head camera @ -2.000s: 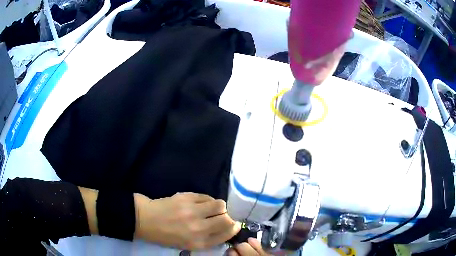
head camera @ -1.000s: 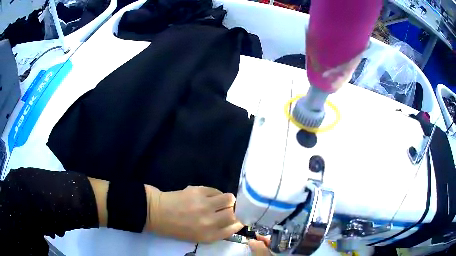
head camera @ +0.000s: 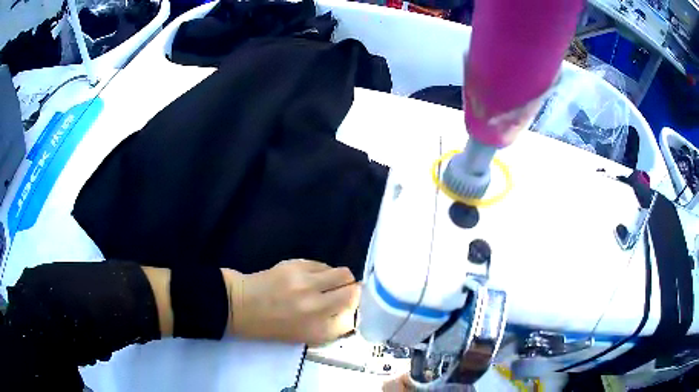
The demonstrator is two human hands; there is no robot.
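Observation:
A black garment piece [head camera: 230, 168] lies spread on the white table left of the sewing machine [head camera: 552, 230]. My left hand [head camera: 295, 302] rests at the cloth's near right edge, close to the machine head, its fingers curled on the cloth. Its fingertips are partly hidden against the machine head. Only a fingertip or two of my right hand [head camera: 397, 384] show at the bottom edge, below the presser area; the machine head hides the rest. The needle plate [head camera: 349, 354] shows bare between the two hands. The needle is hidden.
A magenta cone [head camera: 521, 69] stands on the machine top. Crumpled black cloth [head camera: 249, 29] lies at the table's far left. Clear plastic [head camera: 594, 115] is behind the machine. Yellow snips [head camera: 529, 380] lie beneath the head on the right. A blue JACK sticker [head camera: 52, 164] is on the left.
My left hand has moved up, away from the needle area, with the cloth's near edge. The needle plate is now uncovered. My right hand is lower and apart from my left.

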